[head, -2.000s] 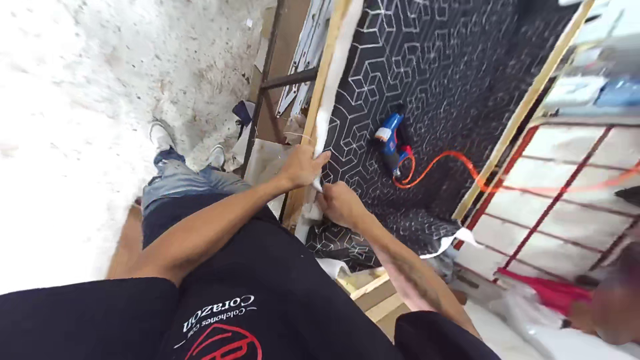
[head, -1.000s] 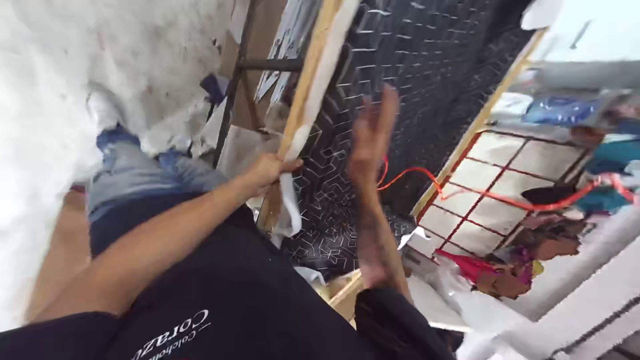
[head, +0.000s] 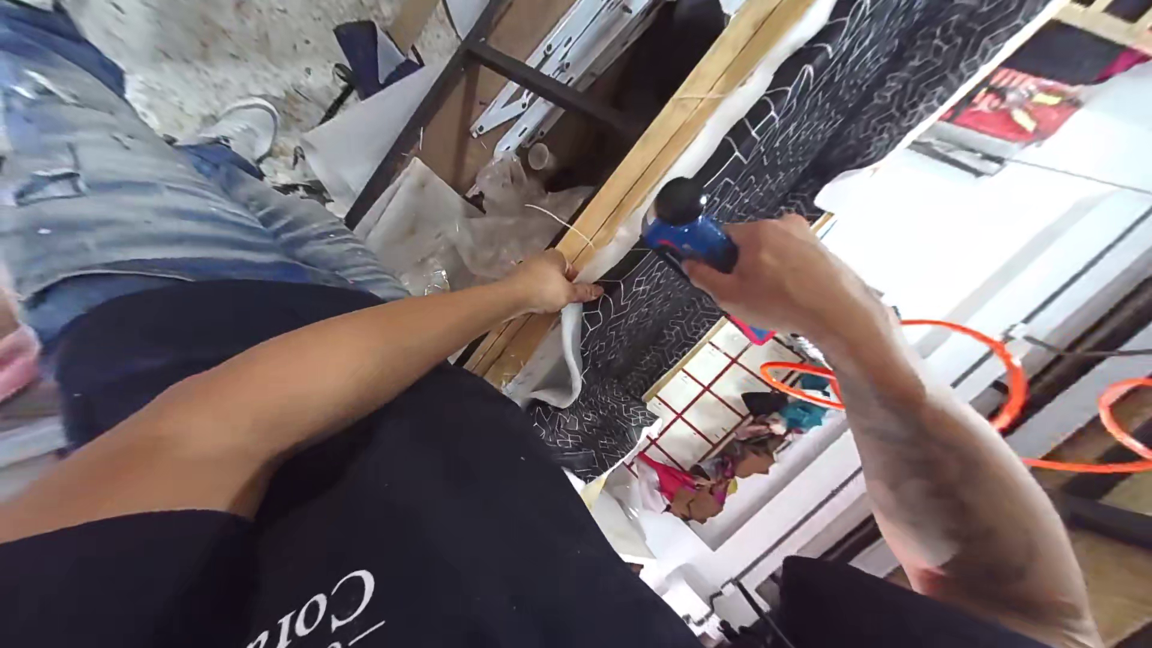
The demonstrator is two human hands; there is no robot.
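Note:
My left hand (head: 551,283) pinches the edge of white padding (head: 569,346) against a wooden frame rail (head: 666,144), with its thumb over the edge of black fabric printed with white geometric lines (head: 639,301). My right hand (head: 778,270) grips a blue pneumatic staple gun (head: 691,236) with a black round top, held above the fabric to the right of my left hand. An orange coiled air hose (head: 963,328) runs on the right, partly hidden behind my right forearm. The staple gun's nose is hard to make out.
Dark metal bars (head: 540,81) stand left of the rail, beside white metal brackets (head: 567,67) and crumpled plastic sheeting (head: 504,216). A red wire grid (head: 711,387) and a heap of coloured cloth scraps (head: 697,481) are beyond the frame.
My right hand, holding the padding edge two seconds ago and raised apparently without a tool one second ago, now holds the staple gun, which lay on the fabric earlier. My left hand stays at the rail.

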